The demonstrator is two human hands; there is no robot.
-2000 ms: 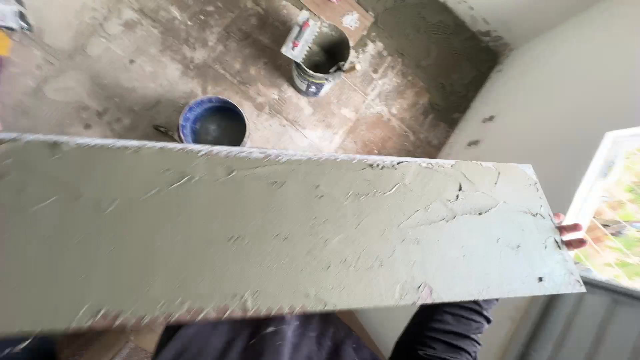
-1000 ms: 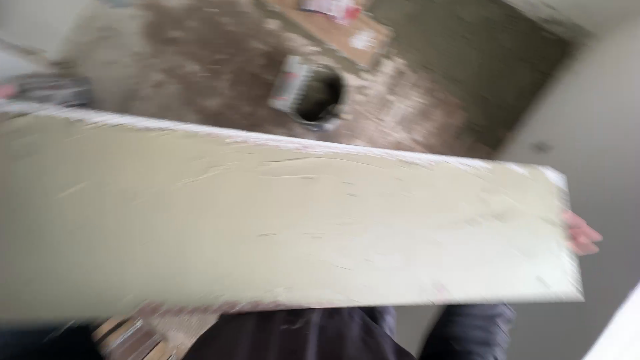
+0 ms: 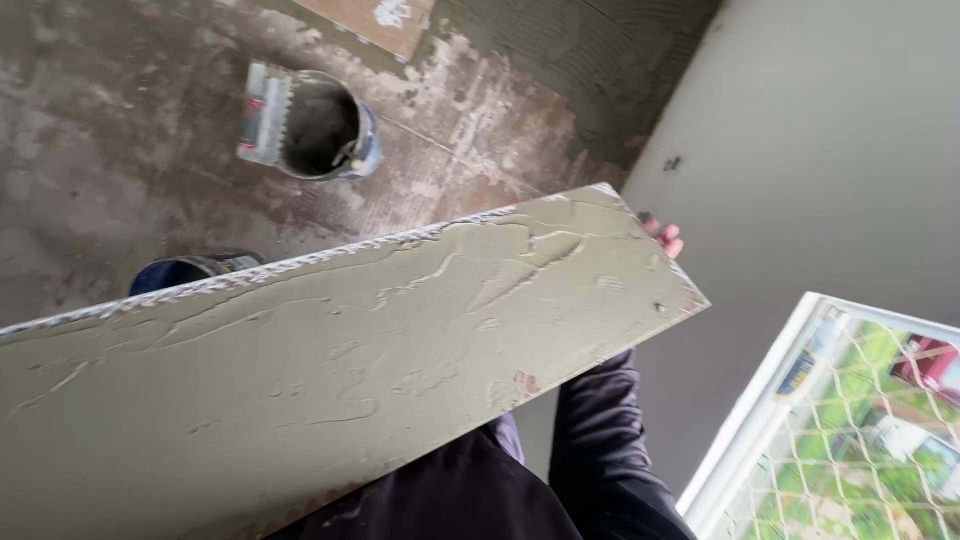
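Observation:
A long plank tile (image 3: 360,352), its upper face coated with smooth grey-green mortar, stretches across the head view from the lower left to the right of centre. My right hand (image 3: 664,237) grips the tile's far right end; only the fingertips show past the edge, the rest being hidden beneath. My left hand is out of view. Past the tile's long edge stands a bucket of mortar (image 3: 322,124) on the floor, with a notched trowel (image 3: 264,112) resting across its rim. A second, blue-lined bucket (image 3: 169,274) is partly covered by the tile.
Mortar with comb ridges (image 3: 600,52) coats the floor beside the wall (image 3: 780,135). A wood-look tile (image 3: 375,22) lies at the top. At the lower right is a white-framed window (image 3: 750,427) with netting. The bare floor (image 3: 97,150) is stained and rough.
The coated tile, roughly level across the view before, now slants up to the right, still held by my right hand. The view has shifted, with the window back in sight.

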